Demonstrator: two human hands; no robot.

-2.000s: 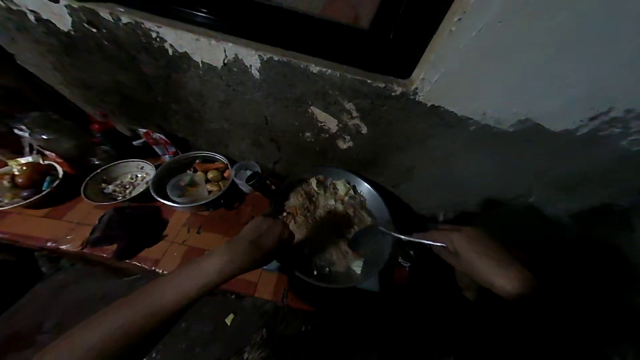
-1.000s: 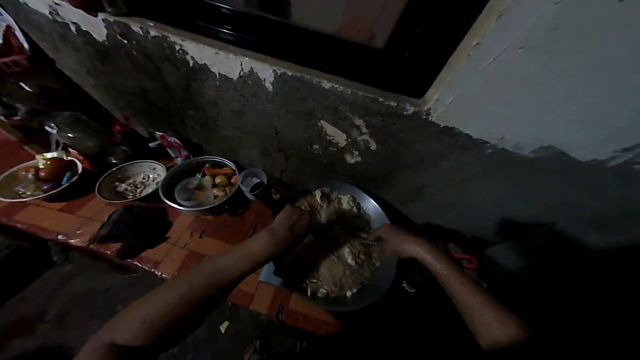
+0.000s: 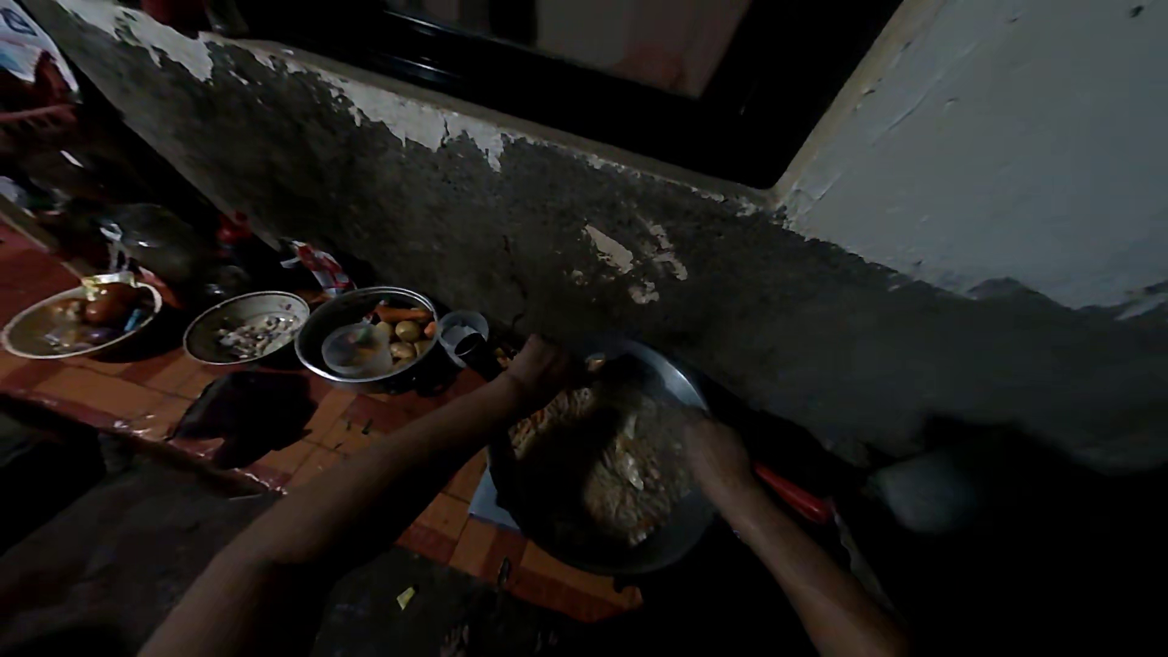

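A large round metal pan (image 3: 689,388) stands near the wall, with a noodle-like food (image 3: 630,488) in it. At the pan's upper left rim is my left hand (image 3: 541,367), its fingers curled; a utensil seems to reach from it over the food, but the dark hides the grip. My right hand (image 3: 716,452) is over the right side of the pan, and the dim light hides what its fingers hold. A small clear plastic cup (image 3: 463,333) stands left of my left hand.
Left of the pan, a metal bowl (image 3: 315,351) holds carrots, potatoes and a plastic container. Farther left are a bowl of chopped pieces (image 3: 205,338) and a basin (image 3: 151,333) of mixed items. A dark cloth (image 3: 245,411) lies on the tiled ledge (image 3: 370,433). The peeling wall (image 3: 547,237) rises behind.
My right hand has moved from outside the pan's right side, where it held a metal utensil's handle, to over the pan. My left hand has shifted to the upper left rim.
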